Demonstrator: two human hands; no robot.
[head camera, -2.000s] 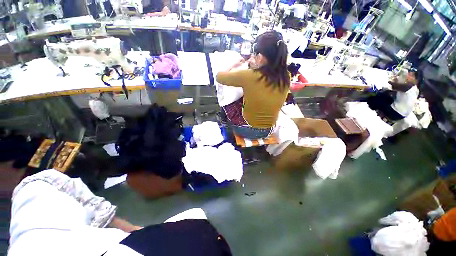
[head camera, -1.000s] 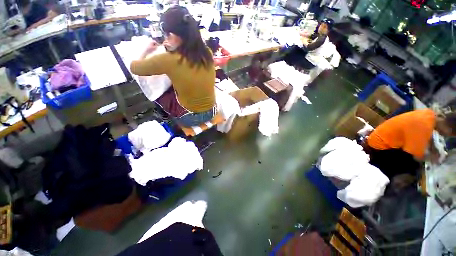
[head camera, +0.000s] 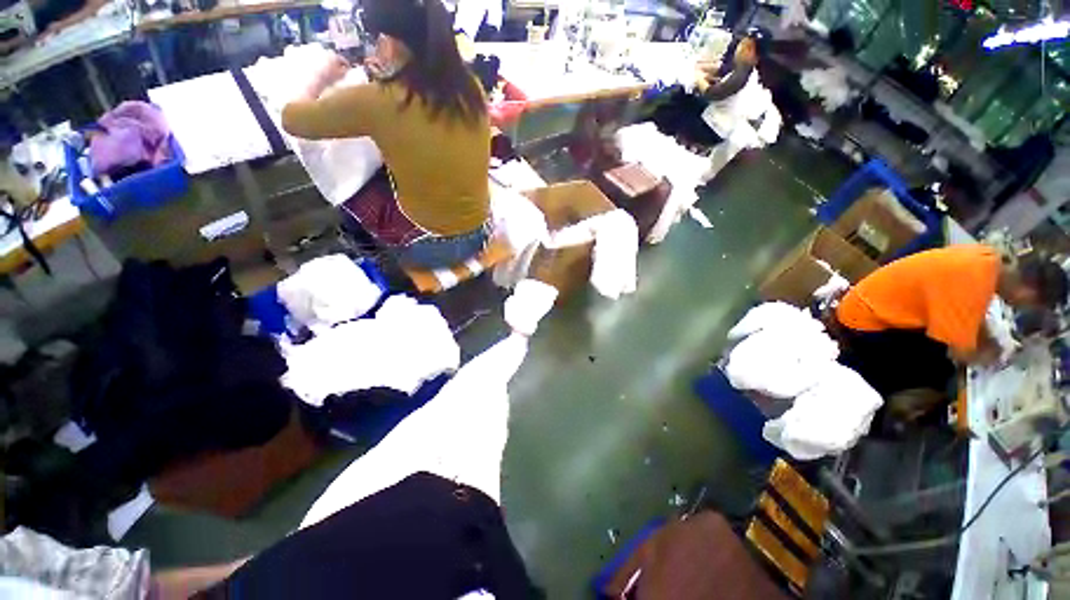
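At the bottom left, my left forearm shows a pale patterned sleeve cover and bare skin at the wrist (head camera: 194, 580). Its hand end is hidden at dark cloth (head camera: 387, 545), seemingly my clothing, so I cannot tell whether it holds anything. My right hand is not in view. A long white shape (head camera: 440, 428), seemingly my trouser leg, runs up to a white shoe-like end (head camera: 530, 307). Nearest ahead, a black fabric heap (head camera: 188, 352) lies over a brown box (head camera: 235, 475). White fabric (head camera: 376, 358) is piled on a blue crate.
A person in mustard (head camera: 434, 164) sits at the tables ahead. A person in orange (head camera: 921, 293) bends over a table at right. Green floor (head camera: 598, 399) runs between. White bundles (head camera: 810, 399), a slatted wooden stool (head camera: 789, 522) and a brown-topped container (head camera: 704, 563) stand at right.
The view has swung right and the scene has shifted left. My sleeve has moved to the lower-left corner. The white leg-like shape now reaches farther forward, and the person in orange shows more fully.
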